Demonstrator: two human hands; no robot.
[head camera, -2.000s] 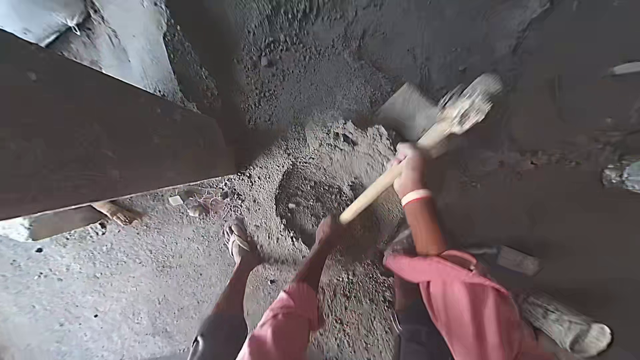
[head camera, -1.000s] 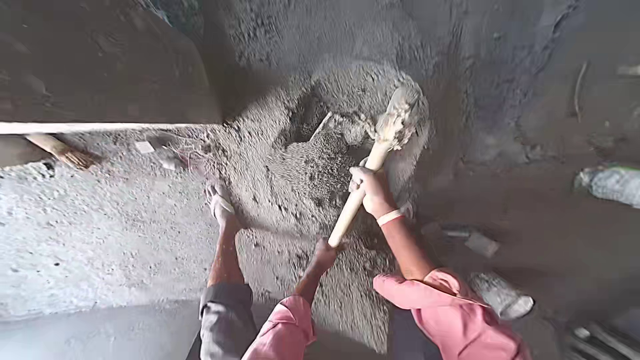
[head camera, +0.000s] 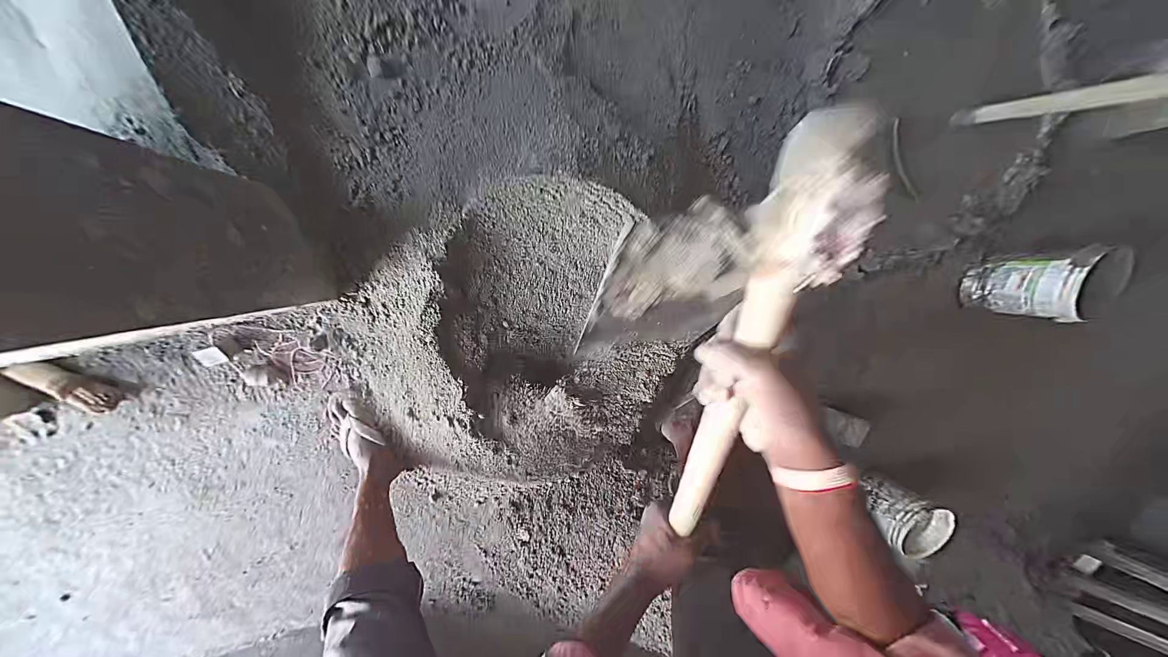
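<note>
My left hand (head camera: 666, 547) grips the lower end of a pale wooden handle (head camera: 707, 465). Farther up the same handle, my right hand (head camera: 753, 383) is closed around it, with a light band on that wrist. The tool's head, crusted with mortar (head camera: 817, 219), is raised to the right and blurred; it looks like a hoe. Its flat metal blade (head camera: 657, 319) slants over the mound, with some grey mix on it. Below lies a heap of grey sand or mortar mix (head camera: 538, 246) with a hollow in its middle.
My feet stand by the heap, the left one in a sandal (head camera: 356, 429). A dark panel (head camera: 146, 237) is at left, beside another person's foot (head camera: 87, 391). Pink string (head camera: 297, 360) lies near it. At right are a tipped bucket (head camera: 1027, 287), another container (head camera: 912, 525), a wooden piece (head camera: 1068, 99) and slats (head camera: 1127, 584).
The tool's head was down at the heap one second ago and is now lifted to the right. Both hands have stayed on the handle. The view has shifted.
</note>
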